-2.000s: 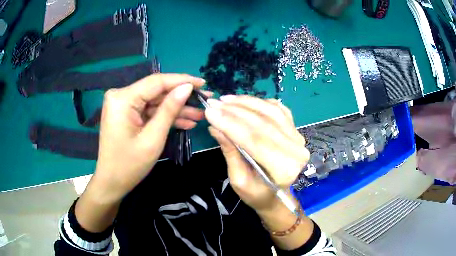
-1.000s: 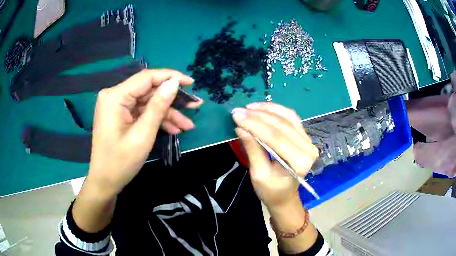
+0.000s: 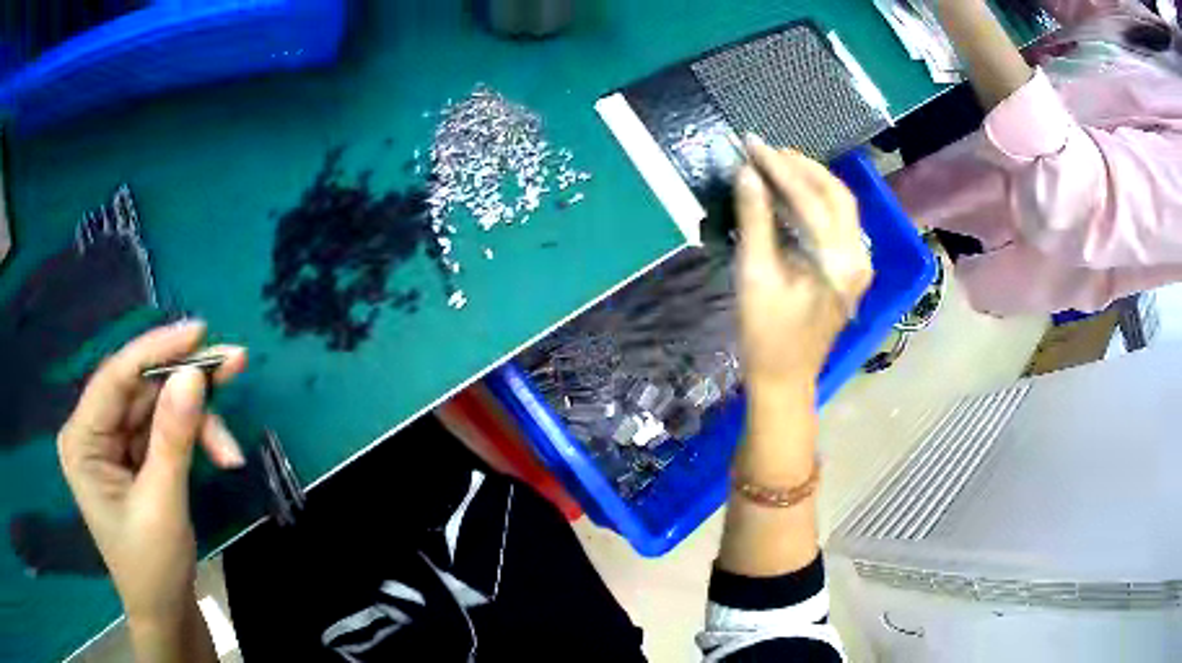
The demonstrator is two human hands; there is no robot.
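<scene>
My left hand (image 3: pixel 143 453) is at the lower left, pinching a thin dark strip part (image 3: pixel 185 368) between thumb and fingertips. My right hand (image 3: pixel 797 259) is over the black sheet with carrier (image 3: pixel 784 97), near its glossy black half. It holds slim tweezers (image 3: pixel 791 214), somewhat blurred; their tips are at the sheet, and whether they grip anything cannot be told. The small black parts (image 3: pixel 344 253) lie in a loose heap on the green mat (image 3: pixel 389 376). The small silver parts (image 3: pixel 486 156) lie in a heap just right of them.
Stacked dark strips (image 3: pixel 71 317) lie at the left, partly behind my left hand. A blue bin (image 3: pixel 668 525) with silvery pieces sits below the table edge. A second blue basket (image 3: pixel 195 45) and a metal cup (image 3: pixel 525 13) are at the far side. A person in pink (image 3: pixel 1076 181) is at right.
My right hand has moved right with the tweezers, from near the left hand to the black sheet. The view has swung right, showing the second basket and more of the person in pink.
</scene>
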